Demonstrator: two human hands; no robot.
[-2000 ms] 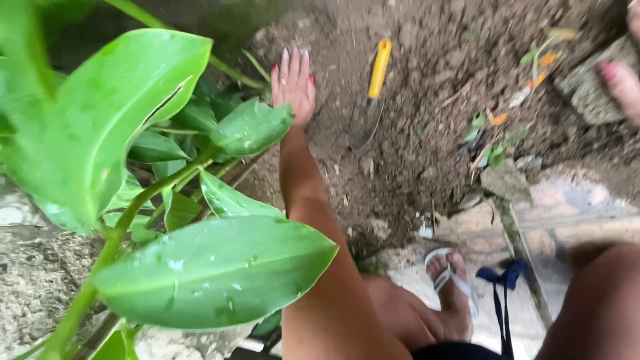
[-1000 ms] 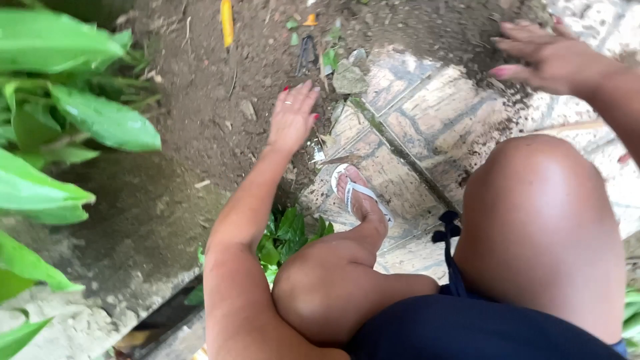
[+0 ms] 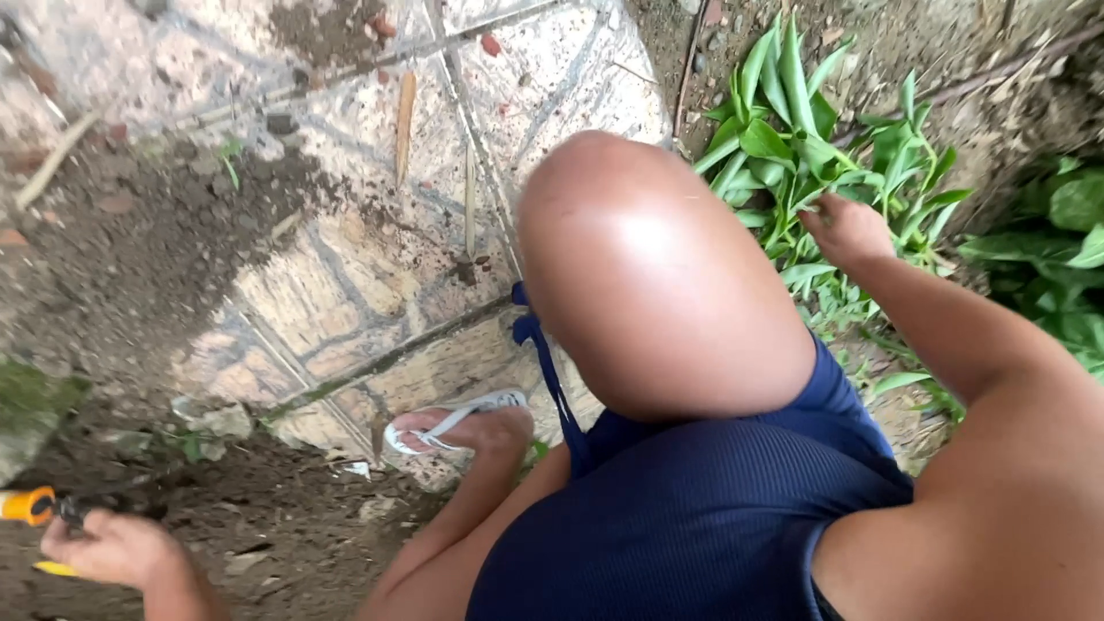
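Note:
At the lower left, my left hand (image 3: pixel 116 548) is over dark soil with its fingers curled, blurred. Against its fingertips is a black and orange object (image 3: pixel 34 506), cut off by the view's edge; its kind is unclear. A yellow piece (image 3: pixel 56 567) shows just below the fingers. Whether the hand grips either one is hard to tell. On the right, my right hand (image 3: pixel 849 228) reaches into a heap of cut-looking leafy green stems (image 3: pixel 793 142), its fingers closed on some of them. The ends of those fingers are partly hidden among leaves.
Stone paving (image 3: pixel 345 285) with loose soil (image 3: pixel 164 250) scattered over it lies ahead. A wood strip (image 3: pixel 404 129) rests on it. My bent knee (image 3: pixel 638 241) and a foot in a white flip-flop (image 3: pixel 457 423) are between my hands. More broad-leaved plants (image 3: pixel 1061 267) stand at the far right.
The view has swung strongly to the right. My right hand, over soil at the paving's edge a second ago, is now in the leafy stems. My left hand, earlier flat with spread fingers, is now curled.

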